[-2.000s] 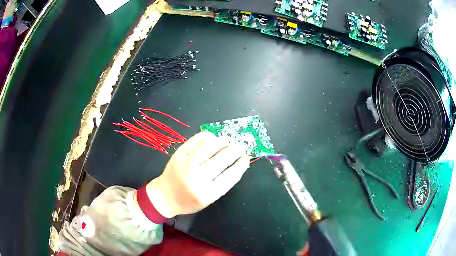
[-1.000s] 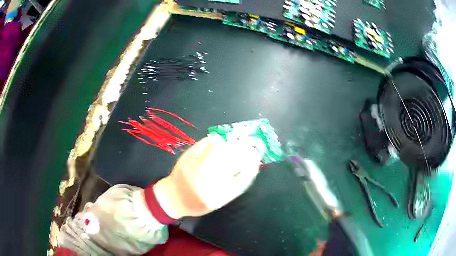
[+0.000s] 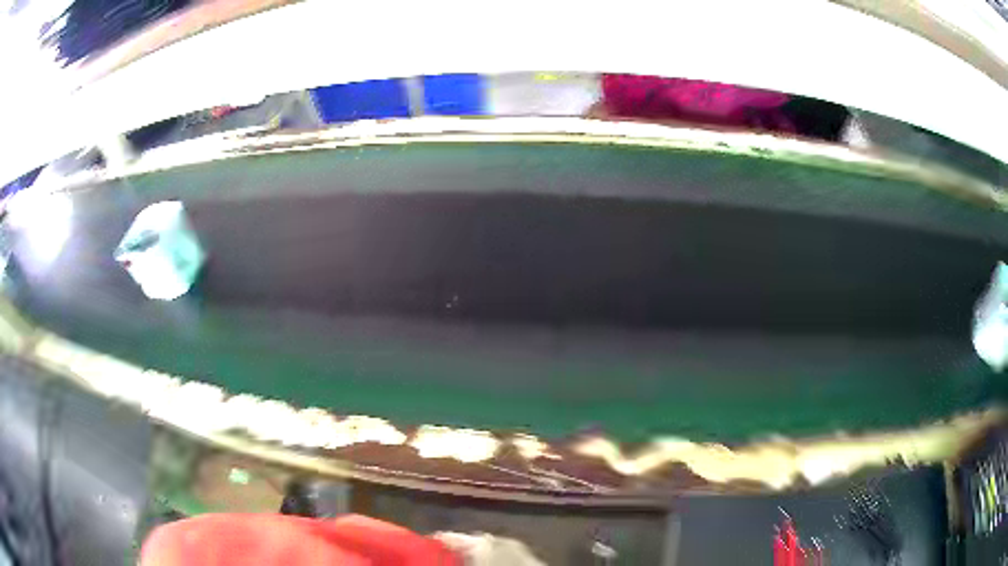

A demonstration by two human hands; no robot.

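Observation:
The view is blurred and faces the dark conveyor belt, which runs across the frame. A small whitish box or basket sits on the belt at the left. Another pale object is cut off at the right edge. The ends of the red lead wires show at the bottom right, with the dark wire pile beside them. A red sleeve with a pale cuff shows at the bottom edge. Neither of my hands is in the picture, and the board and soldering iron are out of view.
The worn, chipped wooden edge curves along the near side of the belt. A pale rail bounds the far side. Beyond it are blue items and a magenta cloth or garment. A bright white band crosses the top.
The view has swung left from the mat to the belt. My left hand, the board, the iron and the fan have left the picture, and the red wires now show only at the bottom right.

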